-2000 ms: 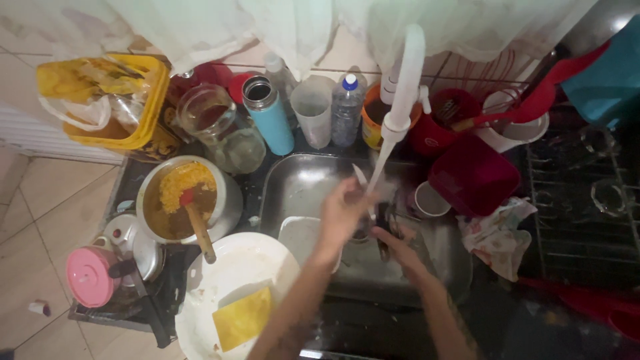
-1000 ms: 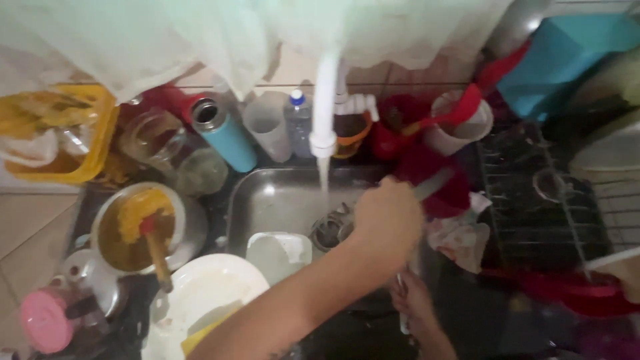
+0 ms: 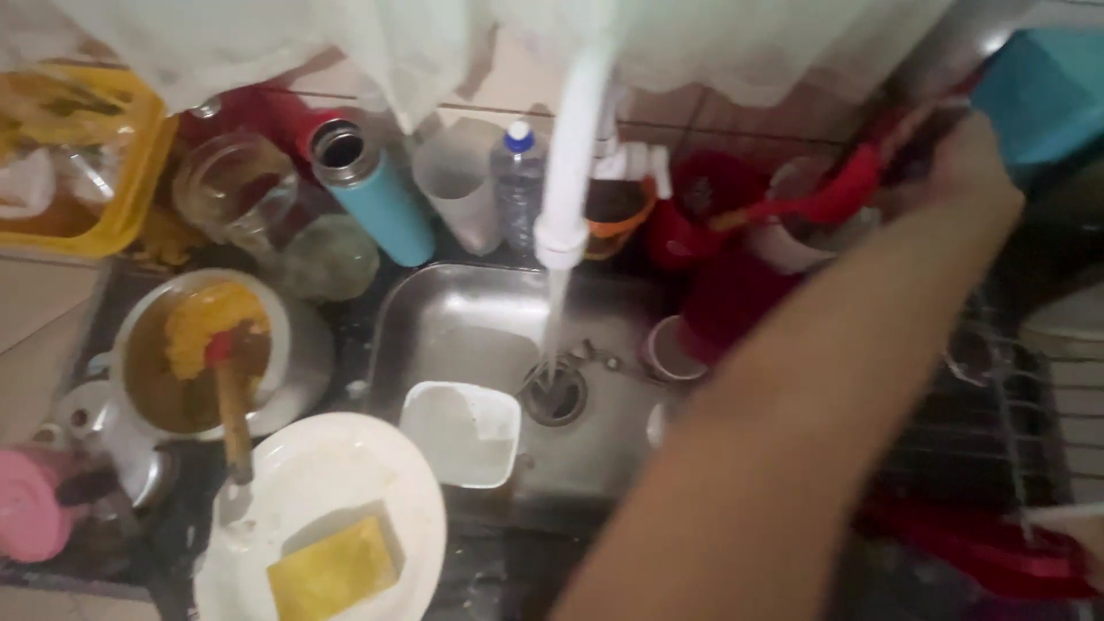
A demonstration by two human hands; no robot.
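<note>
My right hand [image 3: 975, 177] is stretched to the upper right, beside a teal container [image 3: 1039, 95] and above a white cup [image 3: 798, 233]. Blur hides its fingers; a dark shape is near them, and whether it is held is unclear. A red spoon [image 3: 849, 185] lies just left of the hand. My forearm crosses the right side of the steel sink [image 3: 448, 297]. Water runs from the white faucet [image 3: 565, 216] onto the drain [image 3: 556, 397]. Left of the drain sits a white square container [image 3: 461, 435]. My left hand is out of view.
At left are a pot of food [image 3: 134, 345] with a wooden-handled utensil and a white plate [image 3: 345, 448] bearing a yellow sponge [image 3: 336, 569]. A blue bottle [image 3: 388, 211], a clear cup [image 3: 457, 185] and a plastic bottle [image 3: 517, 190] line the back. A wire rack [image 3: 1005, 405] stands right.
My right arm has reached far to the upper right. My left hand, over the sink before with what looks like a blade, has left the view. The coiled metal thing over the drain is gone.
</note>
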